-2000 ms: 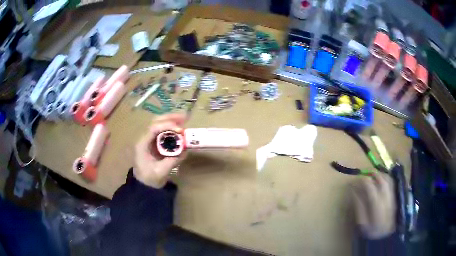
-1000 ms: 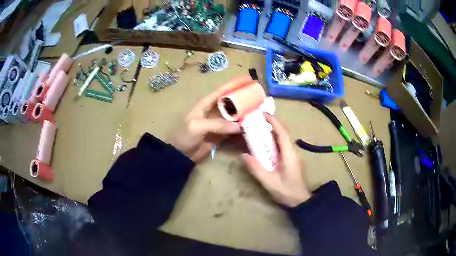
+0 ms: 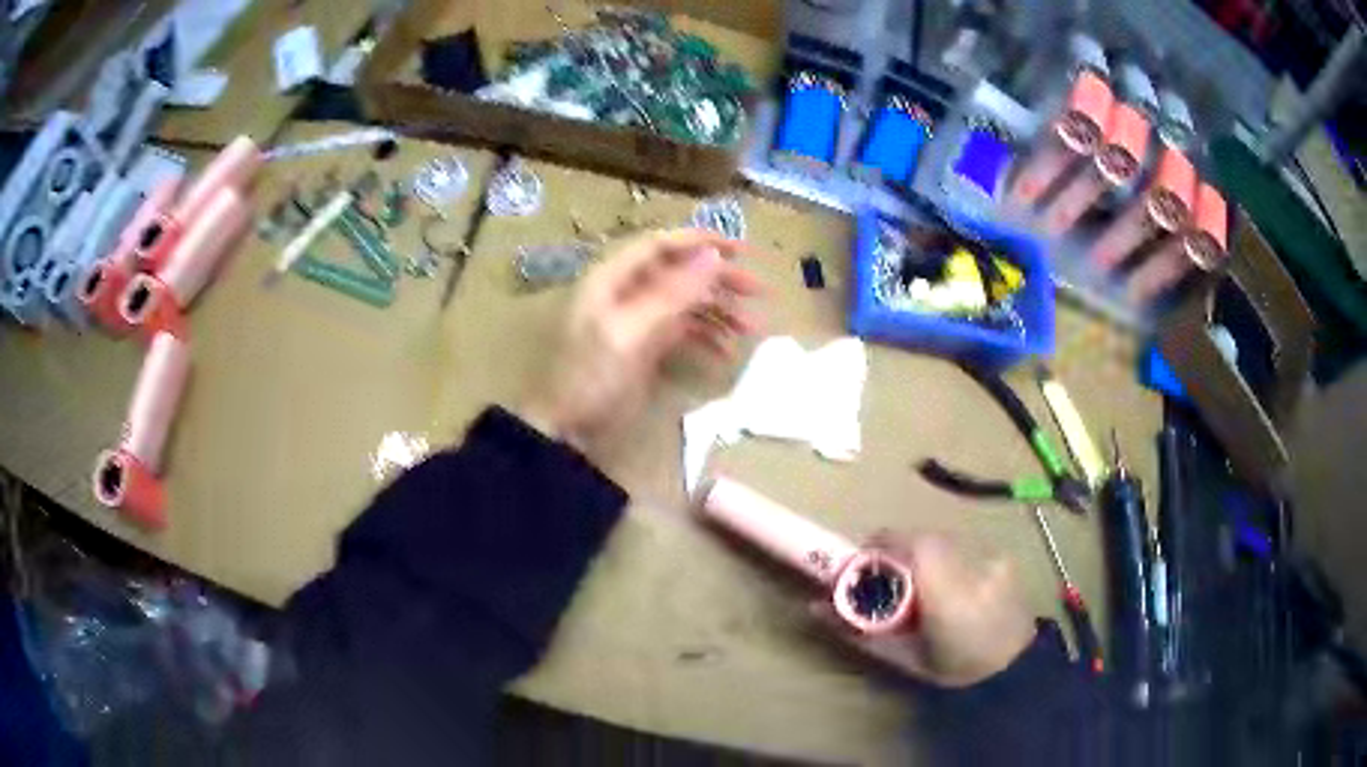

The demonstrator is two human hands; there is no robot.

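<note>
A pink handheld fan point(image 3: 787, 528) is in front of me, its handle pointing to the upper left and its round head with a dark bladed centre at the lower right. My right hand point(image 3: 972, 607), blurred, is around the fan's head from the right. My left hand point(image 3: 660, 322), blurred, is raised over the cardboard above and left of the fan, fingers apart and holding nothing visible. A crumpled white cloth point(image 3: 795, 397) lies just behind the fan's handle.
Pink fans point(image 3: 155, 397) lie at left. Loose green boards point(image 3: 352, 255) and spoked discs point(image 3: 514, 188) lie behind. A cardboard box point(image 3: 600, 138) of scrap, a blue tray point(image 3: 960, 339), cutters point(image 3: 1034, 487), a screwdriver point(image 3: 1075, 607) and black-handled tools point(image 3: 1124, 562) stand or lie behind and right.
The fan has moved from between both hands to lower right, with its head now in my right hand. My left hand has let go and opened. The white cloth is uncovered.
</note>
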